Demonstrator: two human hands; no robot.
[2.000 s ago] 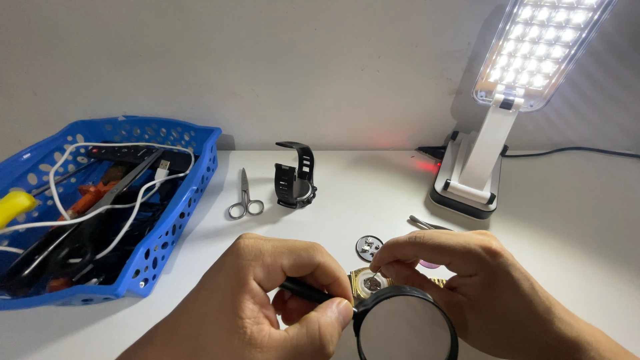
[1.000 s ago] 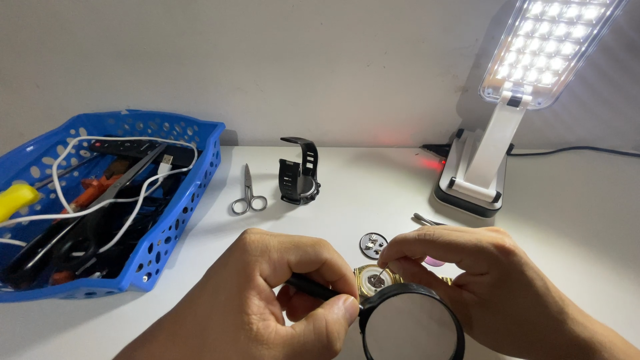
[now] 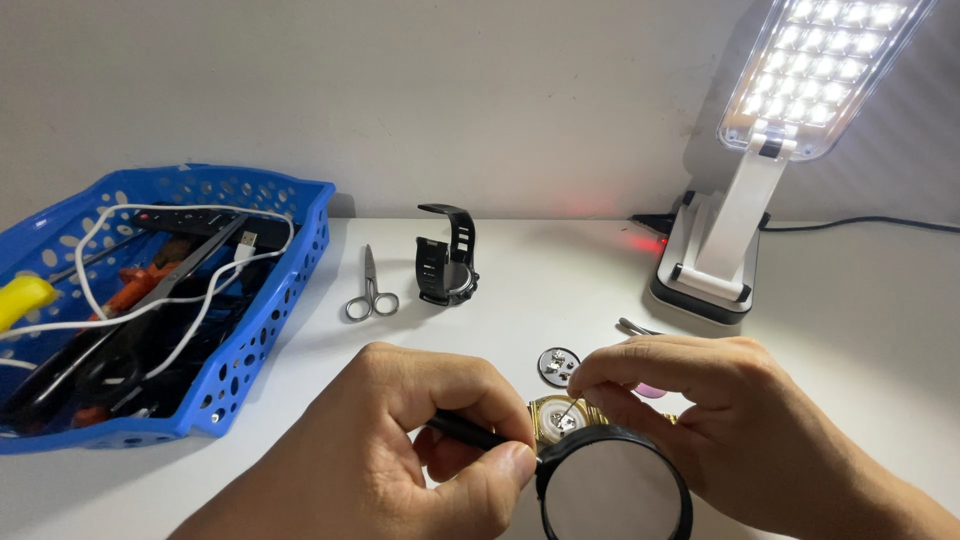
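Note:
My left hand (image 3: 420, 442) grips the black handle of a magnifying glass (image 3: 616, 487), whose round lens is at the bottom, just in front of a gold-coloured wristwatch (image 3: 553, 409). The watch lies with its inner movement exposed. Between thumb and forefinger, my right hand (image 3: 697, 405) pinches a thin metal tool (image 3: 572, 406), its tip at the movement. Behind the watch rests a round metal cover (image 3: 558, 366) with small metal parts on it. A pinkish-purple object (image 3: 649, 391) and a dark metal tool, perhaps tweezers (image 3: 634, 326), are partly hidden by my right hand.
A blue plastic basket (image 3: 259, 360) at the left holds a remote control, a white USB cable, scissors and other tools. Small metal scissors (image 3: 370, 289) and a black-strapped watch (image 3: 448, 259) stand near the wall. A lit LED desk lamp (image 3: 731, 217) is at the back right, its black cord trailing right.
The thin tool in my right hand now shows plainly over the watch movement. My left hand still holds the magnifying glass in about the same place.

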